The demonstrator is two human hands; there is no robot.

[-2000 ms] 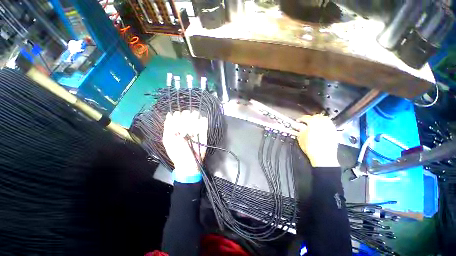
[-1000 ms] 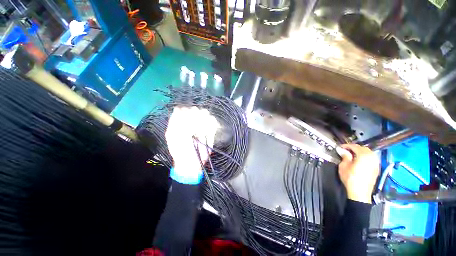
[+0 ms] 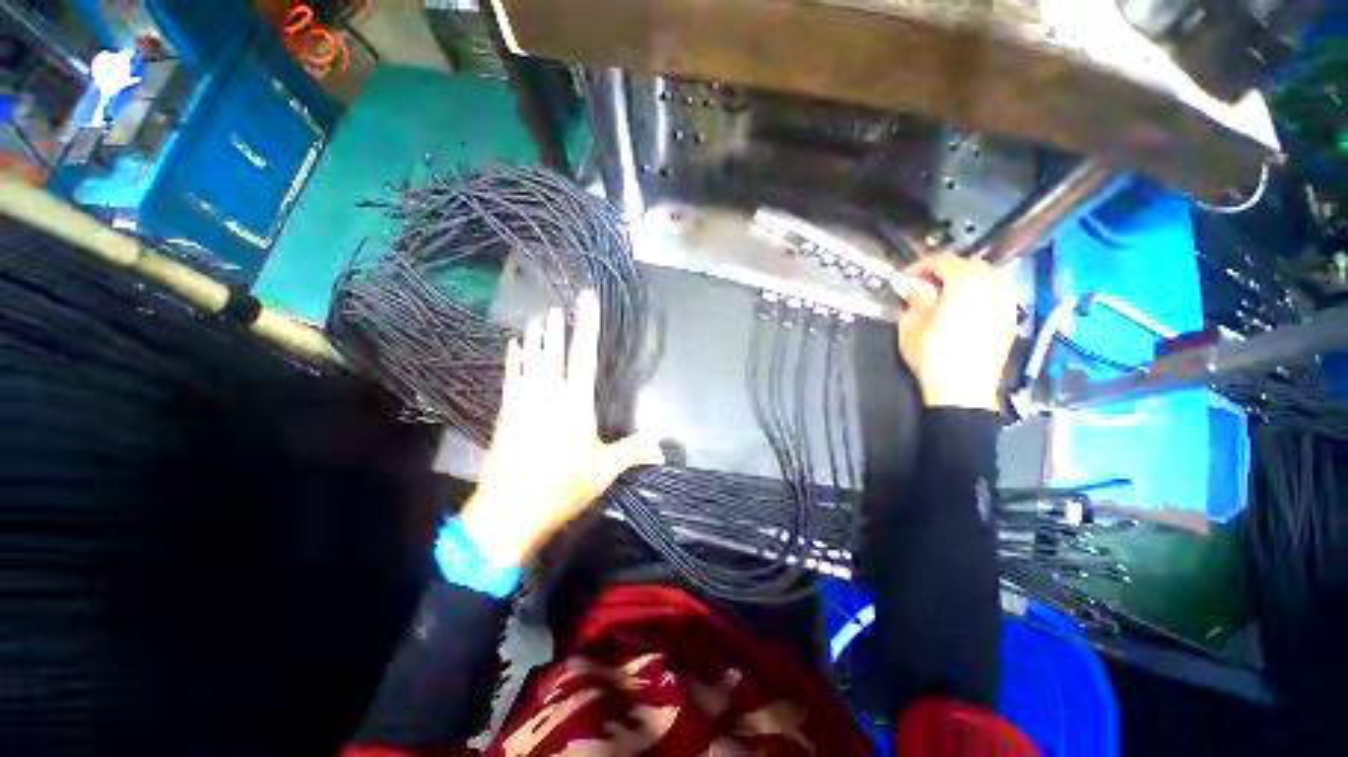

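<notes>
My right hand [image 3: 961,328] grips the right end of a silvery slotted insert bar [image 3: 828,252] and holds it tilted in front of the press. Several black cable leads [image 3: 798,392] with small metallic tips hang down just below the bar and curve toward the table's front. My left hand [image 3: 550,429] lies flat with fingers spread and thumb out, at the lower edge of the large black cable coil [image 3: 584,237]. A black cable bundle [image 3: 710,510] lies across the front of the grey work plate [image 3: 688,355], partly beside my left thumb.
The upper platen [image 3: 887,74] hangs above the bar. A shiny guide pillar [image 3: 614,141] stands behind the coil. A blue tray [image 3: 1131,296] with a pale hose is at right. A blue bucket [image 3: 1057,680] sits by my lap. A blue cabinet [image 3: 229,163] stands at left.
My left hand has let go of the cables, spread open and moved down. The white-tipped ends above the coil no longer show. My right hand still holds the bar; the view has shifted.
</notes>
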